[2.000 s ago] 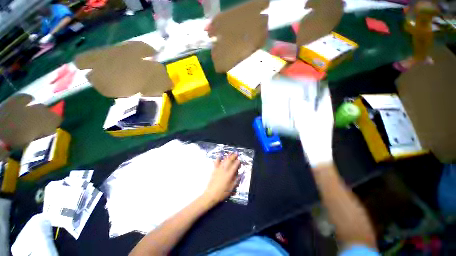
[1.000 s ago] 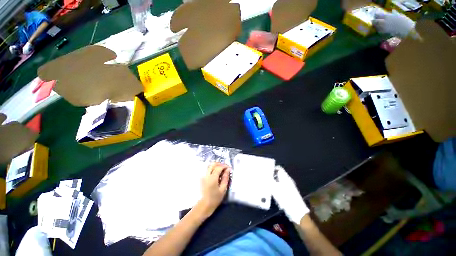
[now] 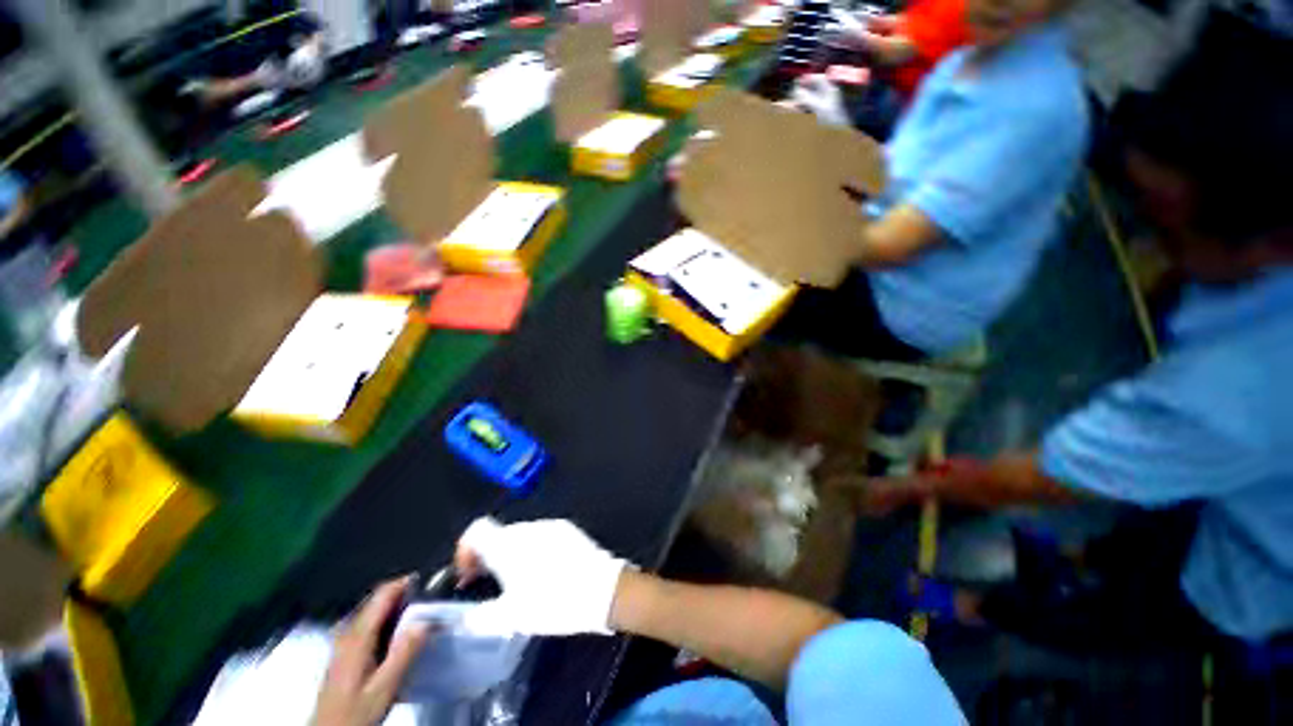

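Observation:
A white-grey mounting plate [image 3: 461, 655] lies low in the picture, partly hidden by both hands and blurred. A crinkled clear poly bag shows at its lower edge. My right hand [image 3: 546, 574], in a white glove, is on the plate's upper edge, with a small dark thing at the fingers. My left hand [image 3: 366, 664], bare, grips the plate's left side. The stack of poly bags [image 3: 270, 688] is partly visible at left under my left hand. The blue tape dispenser [image 3: 495, 447] lies on the black mat beyond the hands.
Yellow boxes [image 3: 329, 366] with brown lids stand along the green conveyor. Red pads [image 3: 479, 302] lie between boxes. A green roll [image 3: 627, 314] stands beside a yellow box [image 3: 713, 291]. Two people in blue [image 3: 978, 199] are at right. An open brown carton [image 3: 837, 411] is below the bench edge.
The view has swung right, bringing people into view. My right hand has moved onto the plate's upper edge, and my left hand now grips its left side.

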